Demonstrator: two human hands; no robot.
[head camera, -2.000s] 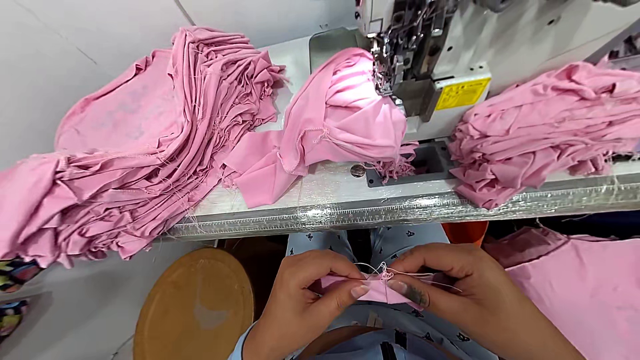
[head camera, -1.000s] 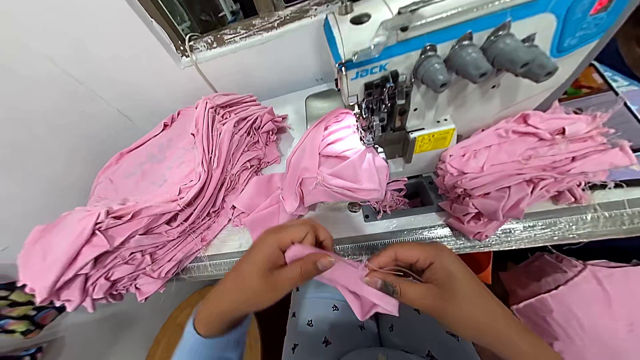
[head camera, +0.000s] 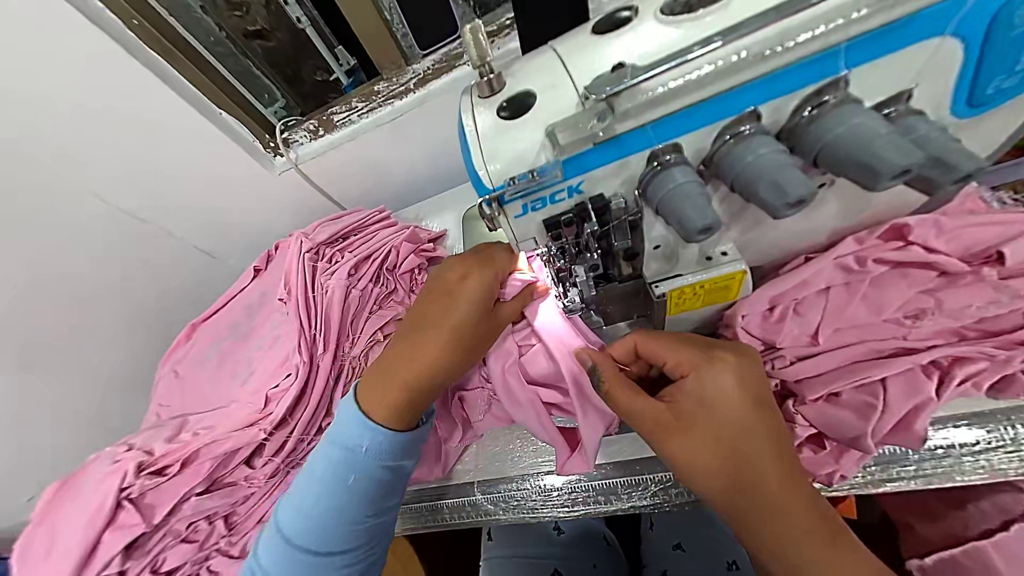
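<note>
Pink fabric (head camera: 552, 376) lies at the needle and presser foot area (head camera: 572, 276) of a white and blue Jack overlock sewing machine (head camera: 704, 120), lit by the machine's lamp. My left hand (head camera: 460, 320) pinches the fabric just left of the presser foot, thumb on top and fingertips partly hidden. My right hand (head camera: 688, 392) pinches the fabric's right edge between thumb and forefinger, nearer the table's front. To the left rises a large stack of pink fabric pieces (head camera: 240, 360), partly behind my left forearm.
Another heap of pink fabric (head camera: 888, 328) lies right of the machine. A ruler strip (head camera: 544, 492) under clear wrapping runs along the table's front edge. Grey thread tension knobs (head camera: 680, 192) project from the machine. Behind it are a wall and a window frame (head camera: 320, 120). More pink fabric (head camera: 968, 532) shows low at the right.
Both hands have moved from over my lap up to the machine, bringing the pink piece to the presser foot area. The view has shifted toward the machine.
</note>
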